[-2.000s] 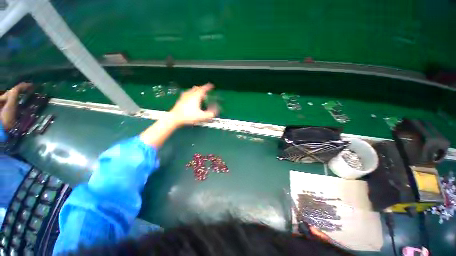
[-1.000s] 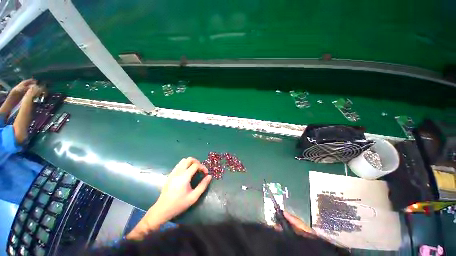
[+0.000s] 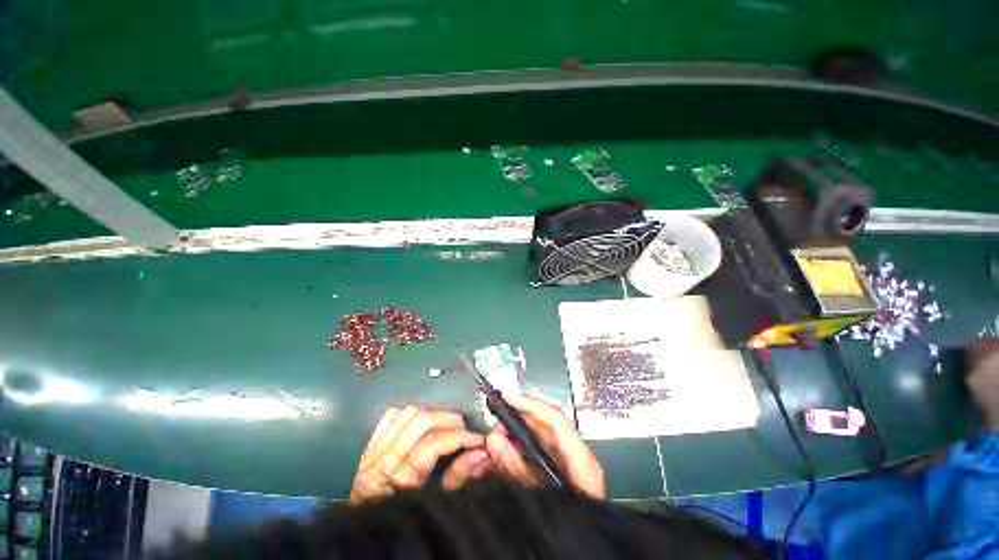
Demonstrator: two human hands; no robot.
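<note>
My right hand (image 3: pixel 553 443) holds a black soldering iron (image 3: pixel 528 435), its thin tip pointing up and left beside a small green and silver-white circuit board (image 3: pixel 500 359). The board lies on the bench, its lower part partly covered by the hand and iron. My left hand (image 3: pixel 414 451) is just left of my right, with fingers curled and fingertips close to the right fingers. Whether it pinches something small is too hidden to tell. A loose pile of dark red components (image 3: pixel 378 334) lies on the bench up and left of the board.
A pale card with dark rows (image 3: pixel 712 377) lies right of the board. Behind it are a black fan (image 3: pixel 592 243), a white tub (image 3: pixel 701 268) and a soldering station (image 3: pixel 756 284). More boards (image 3: pixel 597 170) lie on the belt. Another person's blue sleeve (image 3: pixel 953 492) shows lower right.
My left hand has left the red pile and come beside my right hand. The right hand and iron show more fully. The view has turned right, bringing in another person's sleeve.
</note>
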